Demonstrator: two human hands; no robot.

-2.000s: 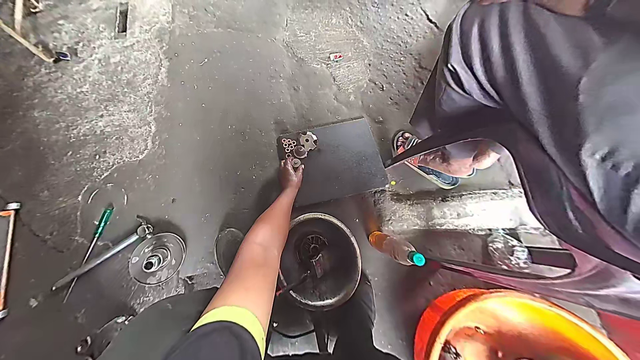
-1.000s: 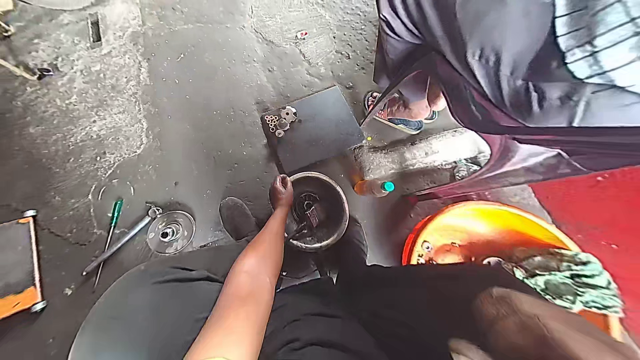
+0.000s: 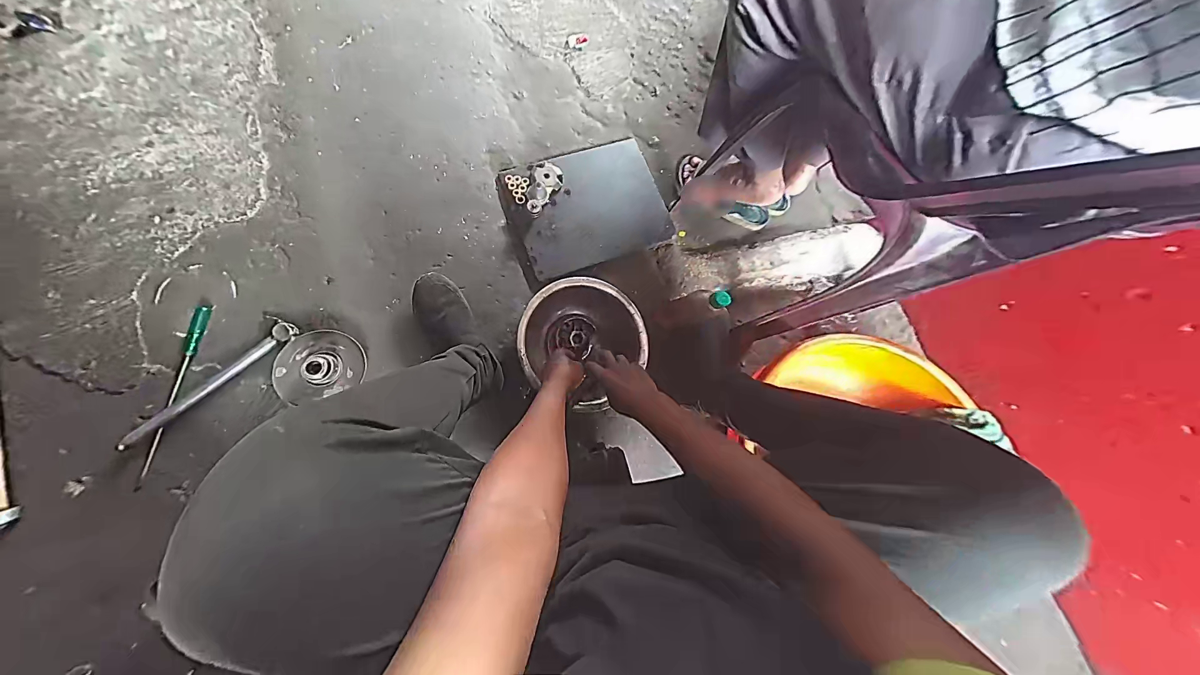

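Between my legs stands a round, dark metal drum with a pale rim and a ringed hub part at its middle. My left hand reaches over the near rim and touches the hub area. Close on its right, my right hand also has its fingers at the near side of the hub. Whether either hand grips something small is hidden by the fingers and blur. Beyond the drum lies a dark flat board, with small metal rings and a round metal part on its far left corner.
At left on the floor lie a green-handled screwdriver, a metal bar tool and a metal disc. An orange basin is at right, near a green bottle cap. Another person's feet are beyond the board.
My left hand has moved from the board's near left corner to the drum's rim, then in to the hub. My right hand, low at the right one second ago, is now at the hub too.
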